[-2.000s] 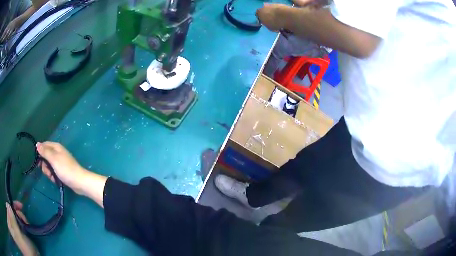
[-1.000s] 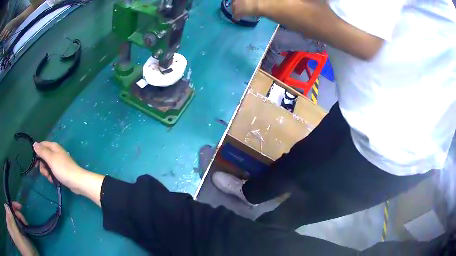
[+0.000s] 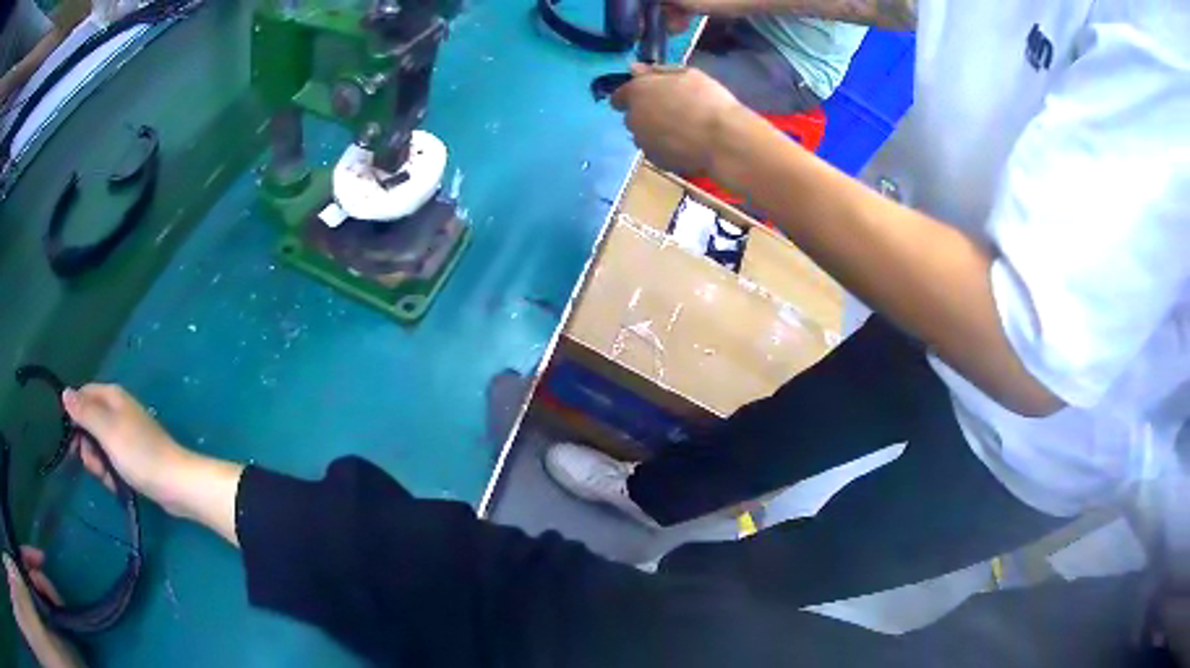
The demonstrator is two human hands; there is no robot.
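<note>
A black ring-shaped headband [image 3: 107, 611] is at the left edge over the teal bench, its left side partly cut off by the picture's edge. My right hand [image 3: 118, 441] grips it near its open end, where a smaller curved end arm [image 3: 39, 376] sticks up. My left hand [image 3: 31, 603] is cut off by the left edge and holds the lower left of the band; its fingers are partly hidden. A thin dark wire shows faintly inside the ring.
A green hand press [image 3: 379, 248] with a white disc stands on the bench. Another headband [image 3: 94, 248] lies against the green raised side. A person in white stands at the right, holding a dark piece [image 3: 653, 37]. A brown carton [image 3: 666, 320] is beside the bench.
The view has shifted, so the press and bench things sit further left. My hands keep their hold on the headband. The other person's hands have come up off the bench with a dark piece.
</note>
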